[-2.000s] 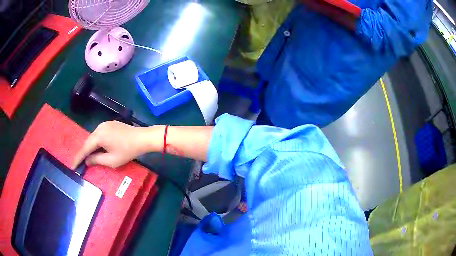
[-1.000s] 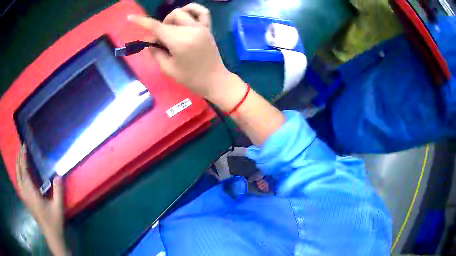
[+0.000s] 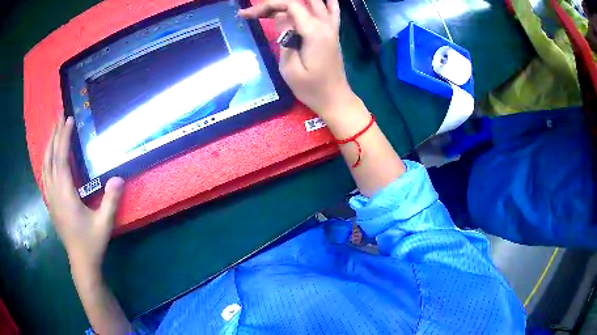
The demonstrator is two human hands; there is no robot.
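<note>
The tablet [image 3: 163, 118] lies in the red foam tray [image 3: 196, 183], its screen showing a dark window over a blue swirl wallpaper, crossed by a glare stripe. My left hand [image 3: 78, 203] rests at the tablet's lower-left corner, fingers along its left edge and thumb by the barcode label [image 3: 90, 188], fingers apart. My right hand [image 3: 307, 55] is over the tablet's upper-right corner, index finger stretched to the screen edge. It holds a small dark USB plug [image 3: 288, 40] with its metal tip showing. The plug is clear of the tablet.
A blue box [image 3: 425, 69] with a white label roll [image 3: 452, 65] stands right of the tray on the green bench [image 3: 249, 242]. A thin black cord runs between them. A person in blue [image 3: 530, 176] and a yellow-green sleeve are at the right.
The view has shifted, with the tray nearer the centre. The dark screen now shows a window and wallpaper. My right hand has moved its index finger to the tablet's upper-right corner, still holding the plug.
</note>
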